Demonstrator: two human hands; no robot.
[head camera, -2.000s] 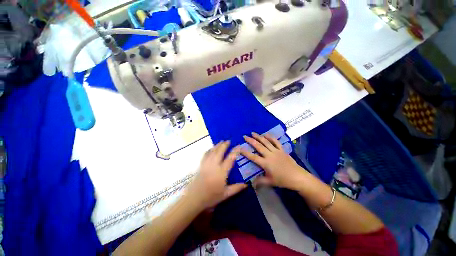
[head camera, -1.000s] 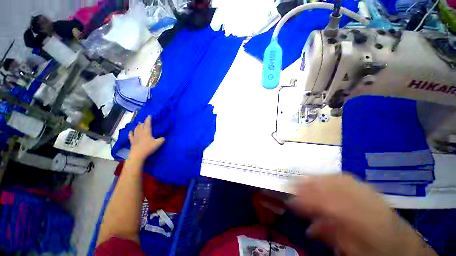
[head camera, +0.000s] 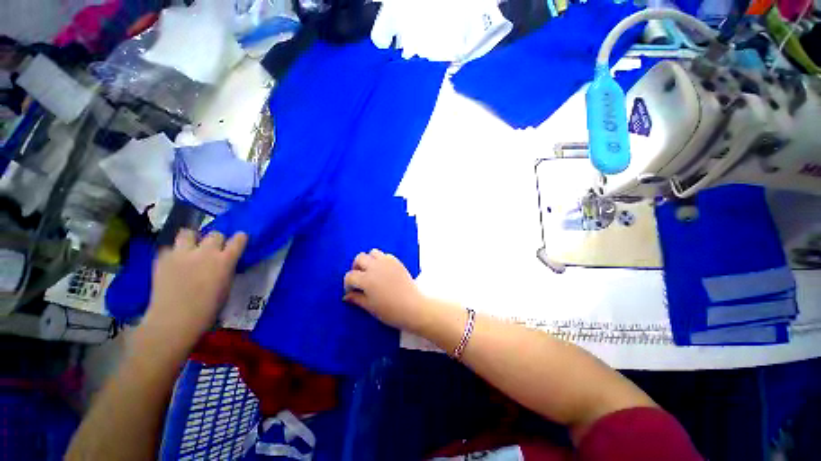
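Note:
Large bright royal-blue cut panels (head camera: 360, 171) lie in a pile on the table left of the needle, their lower part hanging over the front edge. My left hand (head camera: 200, 257) grips a bunched edge of a blue panel at the left of the pile. My right hand (head camera: 383, 286) rests on the lower part of the pile, fingers curled; whether it pinches cloth I cannot tell. A blue stack with pale grey-blue strips (head camera: 747, 297) lies under the machine arm. The presser foot and needle area (head camera: 599, 212) holds no cloth.
The sewing machine (head camera: 720, 126) stands at the right, its light-blue lamp (head camera: 608, 124) beside the head. Small folded pieces (head camera: 214, 176) lie at the left. A blue lattice basket (head camera: 212, 410) with red cloth (head camera: 270, 369) is below the table edge. White cloth (head camera: 441, 27) lies at the back.
The view has swung left from the machine. My right hand has moved from the striped stack's side to the blue pile. My left hand has lifted and pulled a panel edge leftward.

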